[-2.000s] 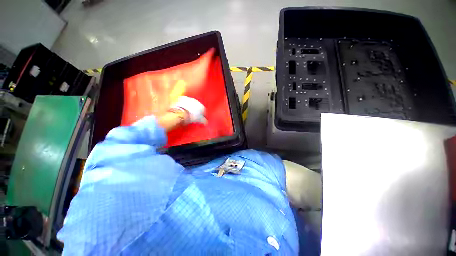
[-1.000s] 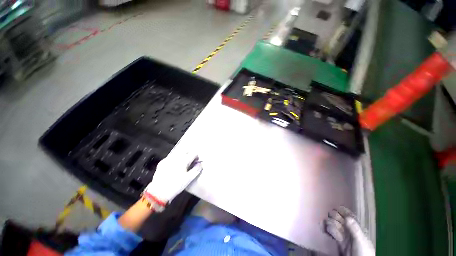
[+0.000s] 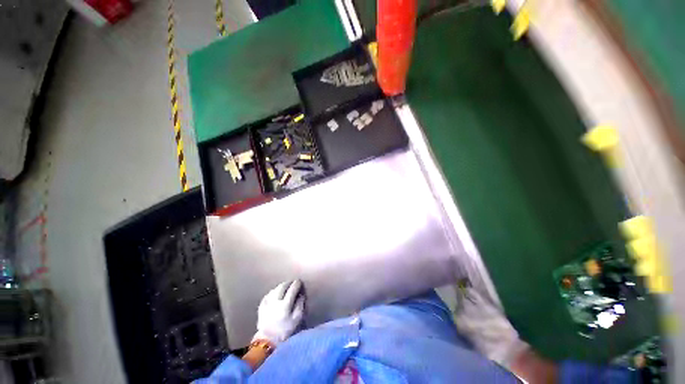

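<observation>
The shiny metal bench top (image 3: 330, 240) lies in front of me with no board on it. My left hand (image 3: 281, 311), in a white glove, rests at its near left part, fingers together and slightly curled; I see nothing in it, but whether it is closed I cannot tell. My right hand (image 3: 484, 319), gloved and blurred, is at the bench's near right edge by the conveyor rail; its fingers are partly hidden and unclear. A green circuit board (image 3: 597, 289) lies on the green conveyor belt (image 3: 518, 172) at the right.
A parts tray (image 3: 236, 204) at the back of the bench holds tan cross-shaped pieces, black strips with yellow ends and grey pieces. A black bin (image 3: 120, 255) with a carrier stands left. A red-wrapped post (image 3: 393, 49) rises behind. Another board (image 3: 646, 360) shows lower right.
The view has swung right from the bins to the bench and conveyor. My left hand has left the red-lined tote and rests on the bench. My right hand has moved to the bench's right edge.
</observation>
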